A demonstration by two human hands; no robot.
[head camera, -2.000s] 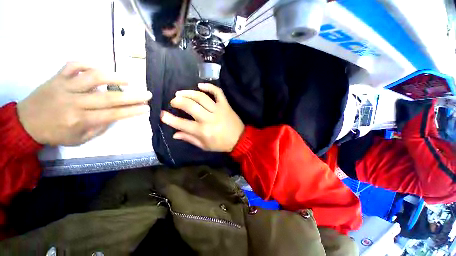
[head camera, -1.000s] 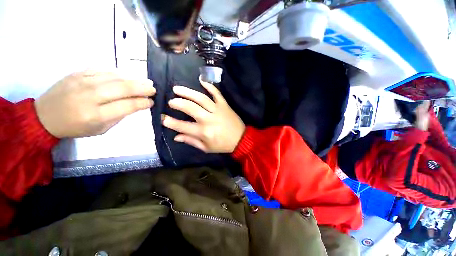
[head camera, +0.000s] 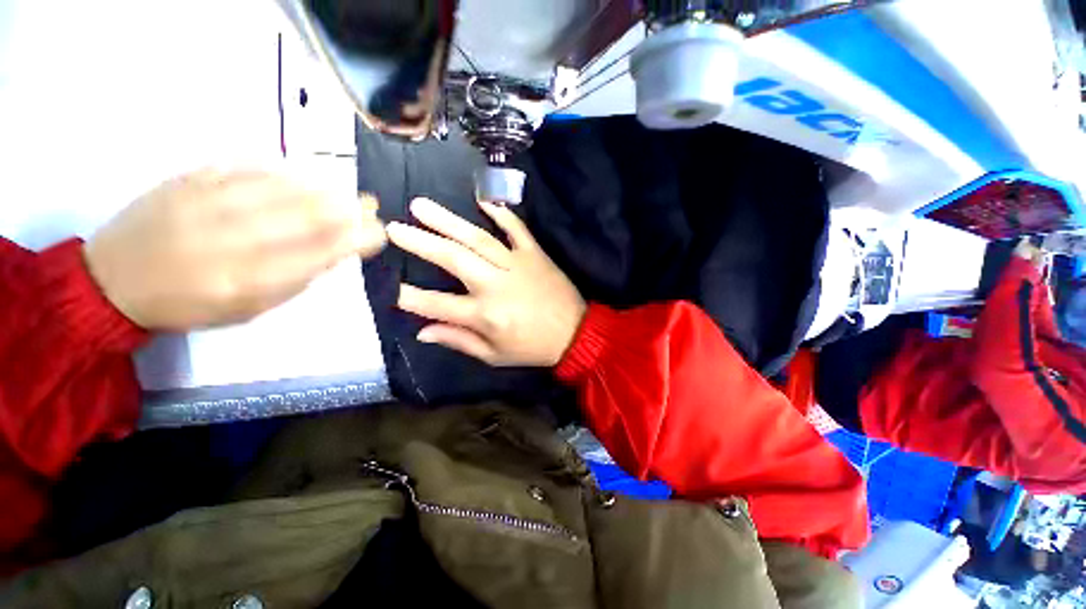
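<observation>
A black garment piece [head camera: 679, 226] lies under the sewing machine head, bulky and folded to the right, with a flatter edge strip on the left. A short light stitch line shows near its lower left. My right hand [head camera: 494, 286] lies flat on the cloth with fingers spread, just below the thread tension assembly [head camera: 498, 133] and its whitish knob [head camera: 500, 184]. My left hand [head camera: 232, 250] is slightly blurred; its fingertips are together at the cloth's left edge. Whether they pinch the edge is unclear. The needle and presser foot are not discernible.
The white machine table [head camera: 280, 351] is on the left, with a measuring strip [head camera: 268, 401] along its front edge. The machine arm [head camera: 834, 107] crosses the upper right to a control panel [head camera: 1006, 205]. A person in red [head camera: 953, 393] is at the right. My olive coat [head camera: 500, 512] is below.
My left hand has moved slightly right to the cloth edge, its fingers now closer together. My right hand stays nearly in place. The person in red has shifted their arm.
</observation>
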